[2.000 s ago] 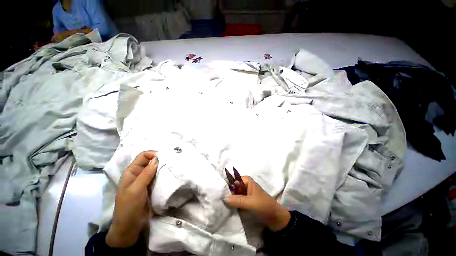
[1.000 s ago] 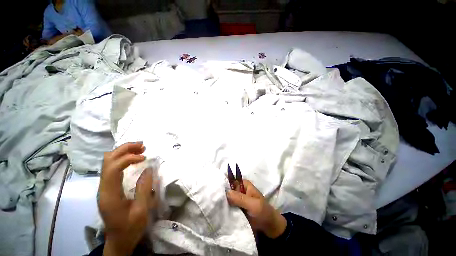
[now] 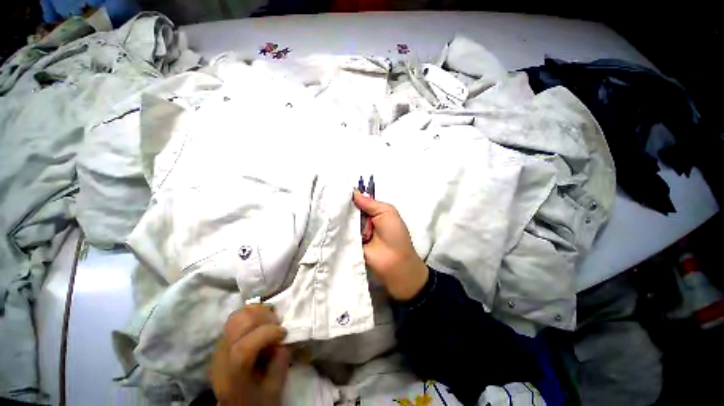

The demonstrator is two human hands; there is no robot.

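Observation:
The pale jacket (image 3: 214, 198) lies crumpled in front of me, bright white under the light. A corner with a snap button (image 3: 343, 318) hangs at the near edge, and another snap button (image 3: 244, 252) shows on a strip to its left. My left hand (image 3: 252, 353) is at the near edge, slightly blurred, its fingertips pinching the cloth edge. My right hand (image 3: 390, 242) is over the middle of the jacket, closed around the thread snips (image 3: 367, 208), whose dark points face away from me. The snips' handle is partly hidden by the fingers.
More pale garments (image 3: 36, 182) are heaped at the left. Dark cloth (image 3: 627, 119) lies at the right of the white table (image 3: 635, 250). Small red floral marks (image 3: 274, 51) show at the far side. A blue-clothed person is cut off at top left. Patterned cloth (image 3: 429, 394) is at the bottom.
The view has tilted down. My left hand has moved down and gripped the cloth edge. My right hand has moved up over the jacket with the snips. The near part of the jacket lies flatter.

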